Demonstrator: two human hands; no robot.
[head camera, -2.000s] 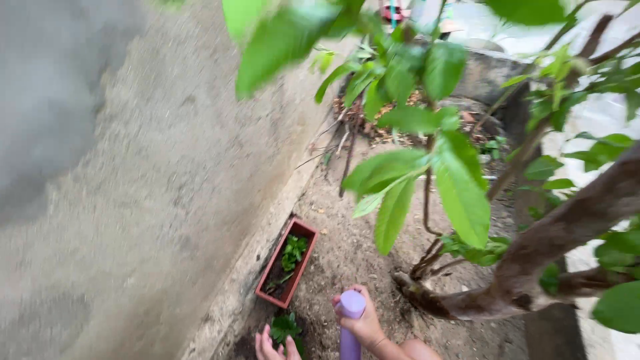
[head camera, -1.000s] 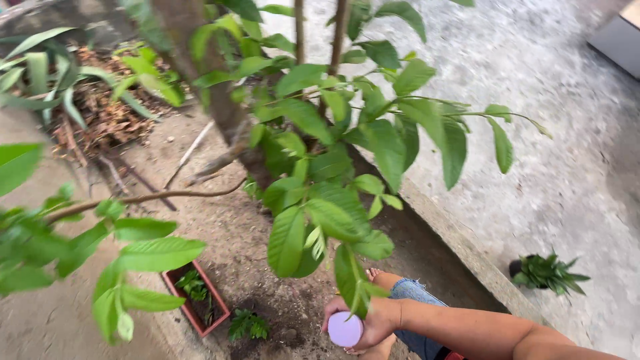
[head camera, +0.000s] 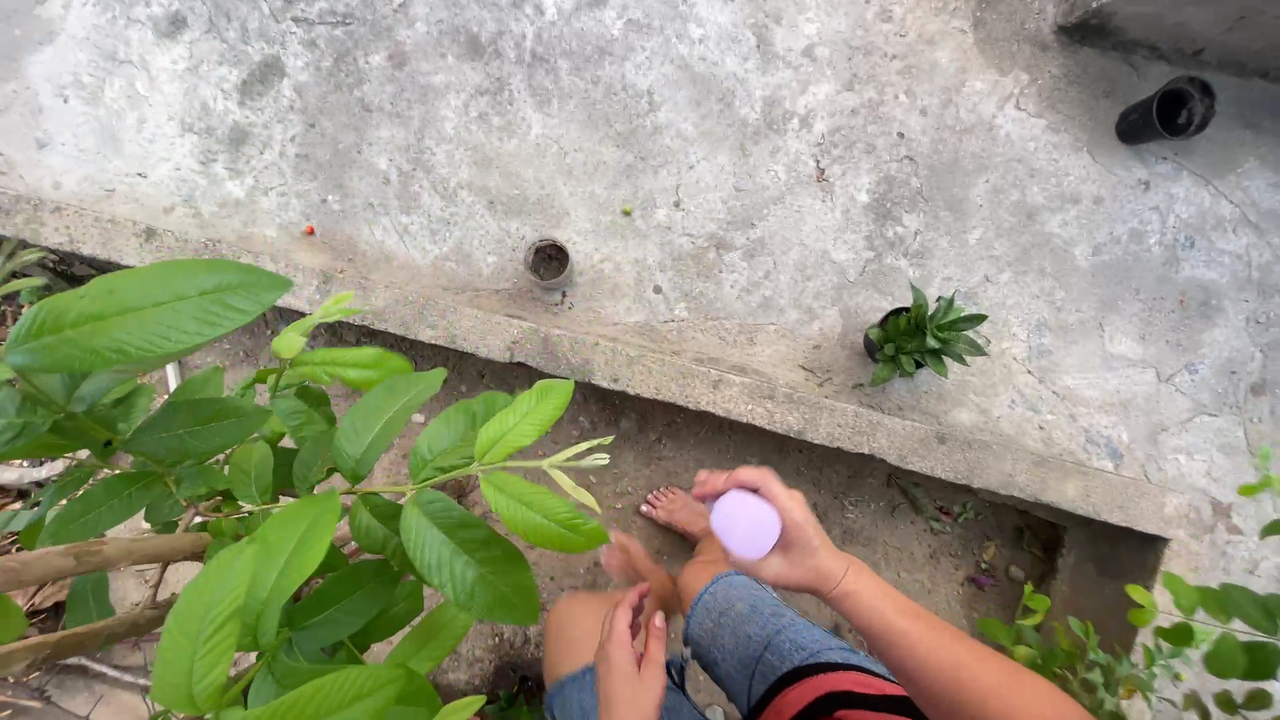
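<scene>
My right hand is wrapped around a lilac cylindrical container, seen from its round top end. To its lower left is my left hand, fingers apart and nothing in them, above my lap. Leafy tree branches reach in from the left, close to both hands. Past the concrete curb, a small potted plant with a dark pot stands on the paved ground, and a small pot of soil is farther left.
A low concrete curb runs diagonally between the soil bed and the concrete paving. A black pot lies tipped at the upper right, by a concrete block. Leafy stems rise at the lower right. My bare feet rest on the soil.
The view has swung right, from the wall and the rectangular planter to the paving. The lilac container stays in my right hand throughout.
</scene>
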